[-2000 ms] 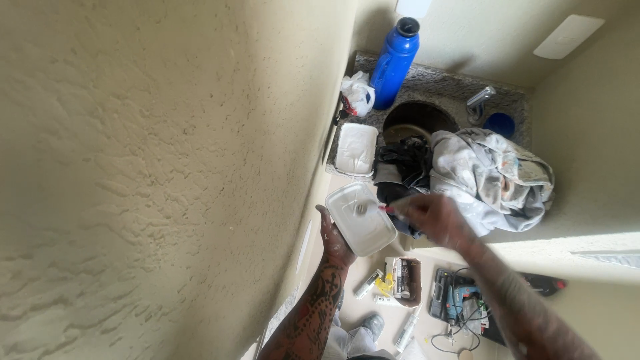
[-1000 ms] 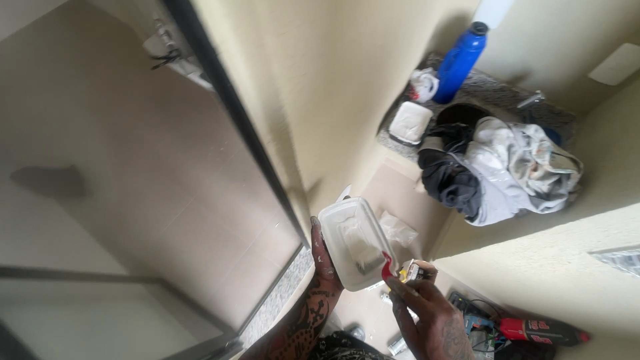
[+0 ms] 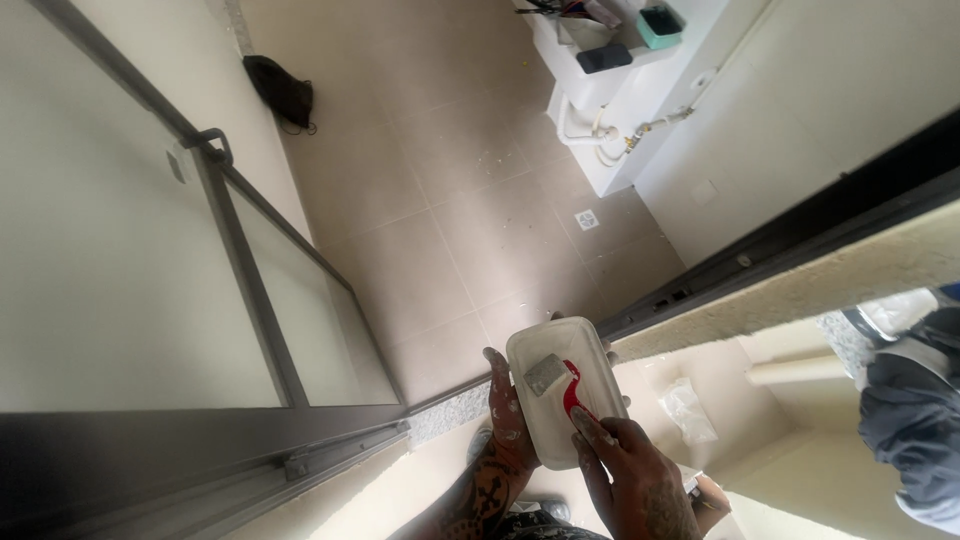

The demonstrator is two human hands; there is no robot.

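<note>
A white plastic tub (image 3: 559,442), its inside smeared with pale paint or filler, rests in my left hand (image 3: 511,420), whose fingers wrap beneath it and show at both long sides. My right hand (image 3: 626,457) grips the red handle (image 3: 573,386) of a small tool at the tub's lower right. The tool's grey, block-like head, which looks like a mini roller or sponge (image 3: 546,374), lies inside the tub. Pale splashes mark my left fingers.
A black-framed glass door (image 3: 225,225) stands at left, a dark door track (image 3: 750,255) at right. Beyond are a floor drain (image 3: 586,220), a white basin (image 3: 592,82) with pipes and a black bag (image 3: 281,90). A clear plastic bag (image 3: 688,412) and dark cloth (image 3: 911,420) are at right.
The view has swung from the granite counter to a doorway and tiled floor. The red-handled tool's head now shows inside the tub, which I hold throughout.
</note>
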